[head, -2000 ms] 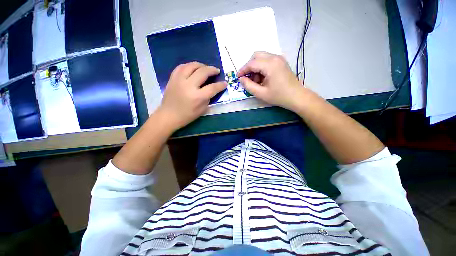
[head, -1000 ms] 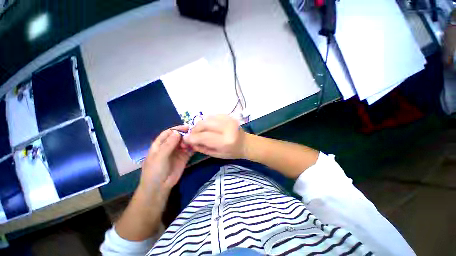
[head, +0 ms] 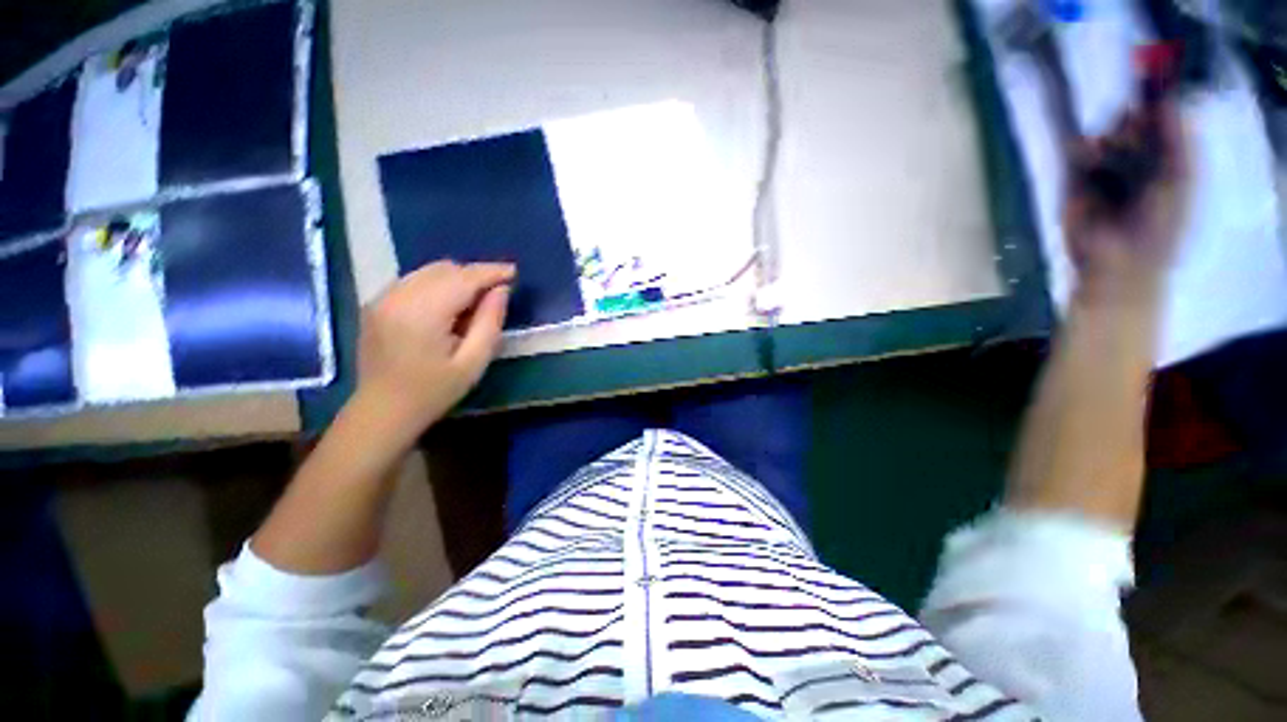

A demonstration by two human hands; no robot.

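A flat unit lies on the beige mat, with a dark panel (head: 480, 212) on its left half and a white backing (head: 649, 176) on its right. A green circuit board (head: 628, 301) with thin short wires lies at its lower edge, beside the dark panel. My left hand (head: 435, 336) rests at the dark panel's lower left, fingers loosely curled, with nothing visible in it. My right hand (head: 1129, 198) is far right over white sheets, blurred, closed around the dark hot glue gun (head: 1118, 167); red shows above the hand.
Several similar dark-and-white units (head: 240, 282) lie at the left. A cable (head: 769, 155) runs down the mat (head: 889, 169) right of the unit. White sheets (head: 1242, 240) lie at the right. A dark object is cut off at the top edge.
My right hand has left the board and moved far right to the glue gun. My left hand has moved off the board area to the dark panel's left side. The view has shifted.
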